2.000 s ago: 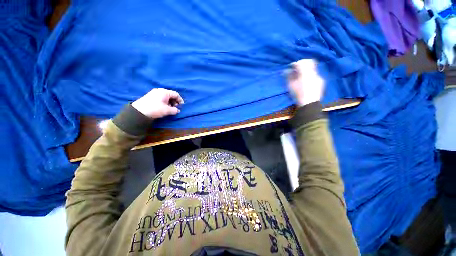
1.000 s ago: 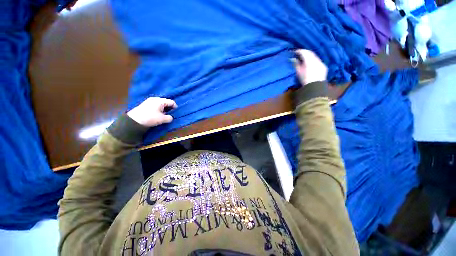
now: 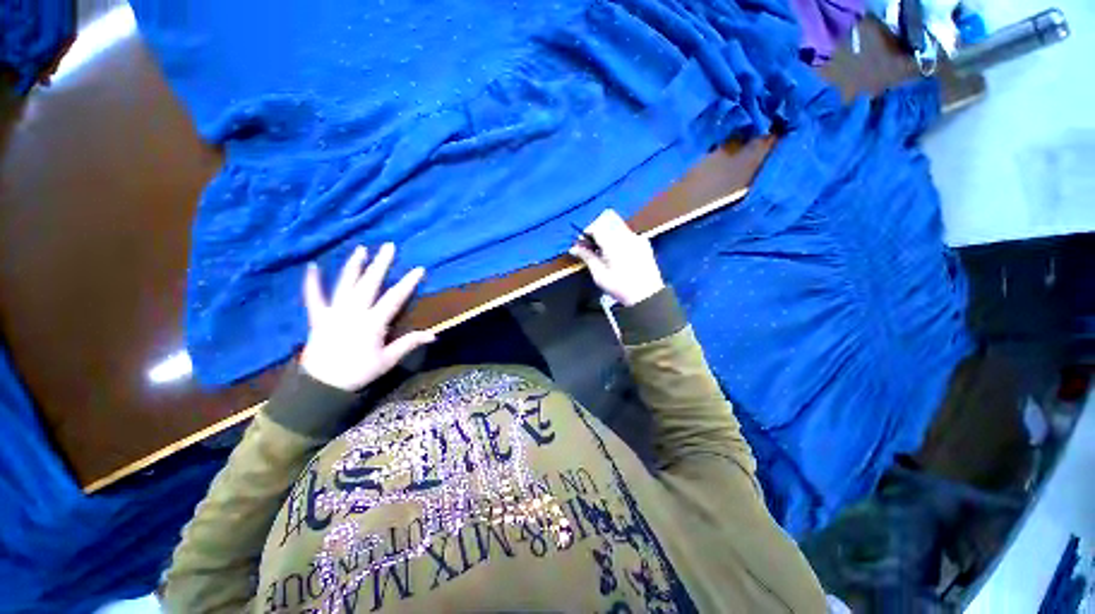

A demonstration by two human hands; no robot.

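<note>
A bright blue dotted dress lies over the table, its gathered flounce and hem near the table's front edge. My left hand lies with fingers spread at the lower left part of the hem, holding nothing. My right hand is at the table edge, by the hem, with its fingers curled around a small dark tool, perhaps thread snips. Only a short part of the tool shows; the rest is hidden in the hand.
The glossy brown table has a light edge. Another blue dress hangs over the edge at right. More blue cloth lies at lower left. A purple garment is at upper right, near a white surface with a metallic cylinder.
My left hand has opened and spread its fingers. My right hand has moved left and down to the table edge. The view has turned, and the flounce now lies spread out further left.
</note>
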